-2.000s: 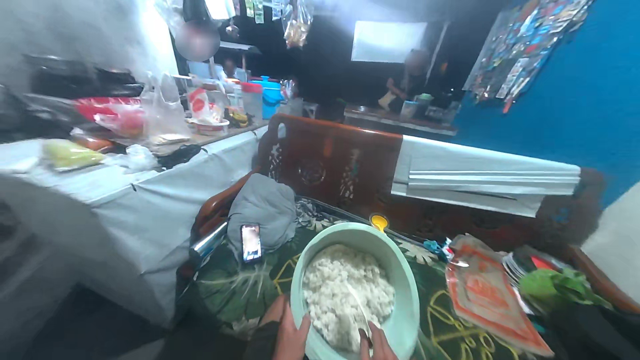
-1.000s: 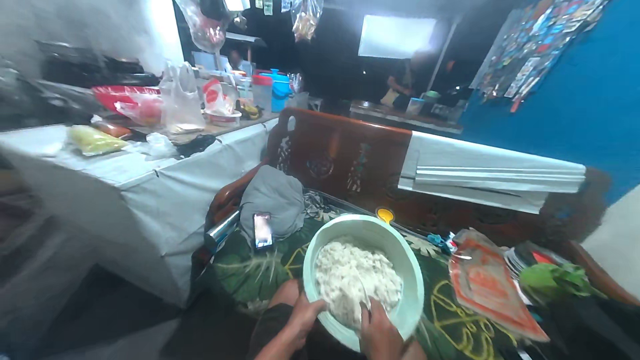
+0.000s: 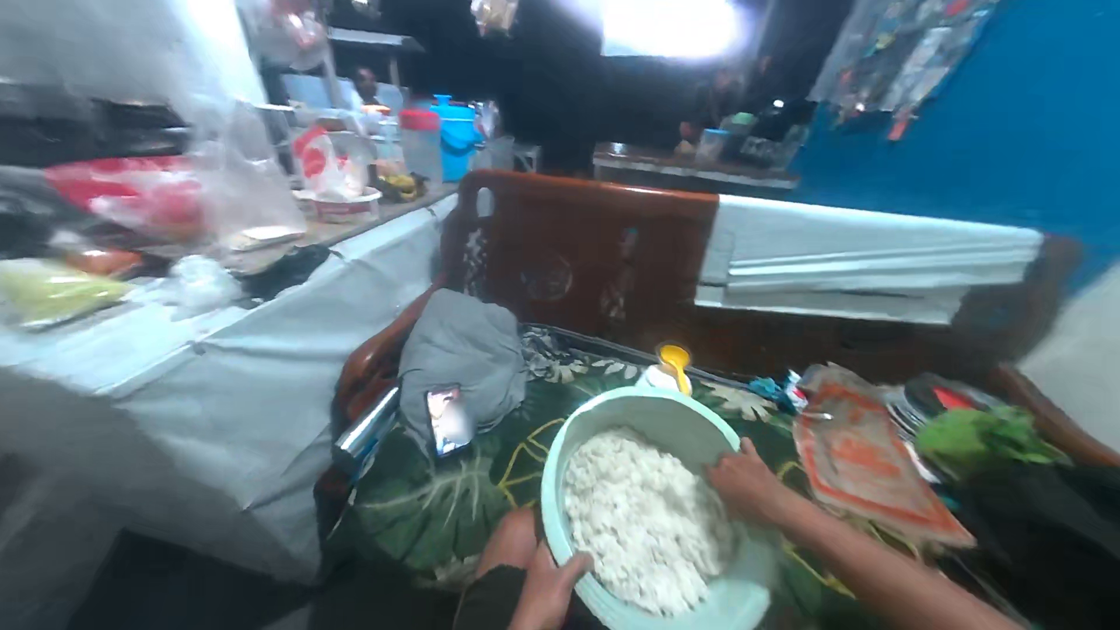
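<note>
A large pale green plastic basin (image 3: pixel 553 490) stands at the lower centre, holding a lumpy white food mass (image 3: pixel 639 516), possibly rice. My left hand (image 3: pixel 551 582) grips the basin's near left rim, thumb over the edge. On the far right side, my right hand (image 3: pixel 742 481) is at the basin wall with fingers over the inside; blur hides its exact grip. Just behind the basin is a white container with a yellow spoon or scoop (image 3: pixel 675 360) on it.
A phone (image 3: pixel 448 422) leans on grey cloth (image 3: pixel 468 350) to the left. Behind runs a carved wooden bench back (image 3: pixel 569 254). At right lie an orange-patterned mat (image 3: pixel 862 455) and green leaves (image 3: pixel 984 437). A covered table (image 3: pixel 289 394) with bags and containers stands left. People are visible in the background.
My right hand has moved from the white food near the basin's front to the right wall. My left hand remains at the near left rim. The basin now appears more tilted.
</note>
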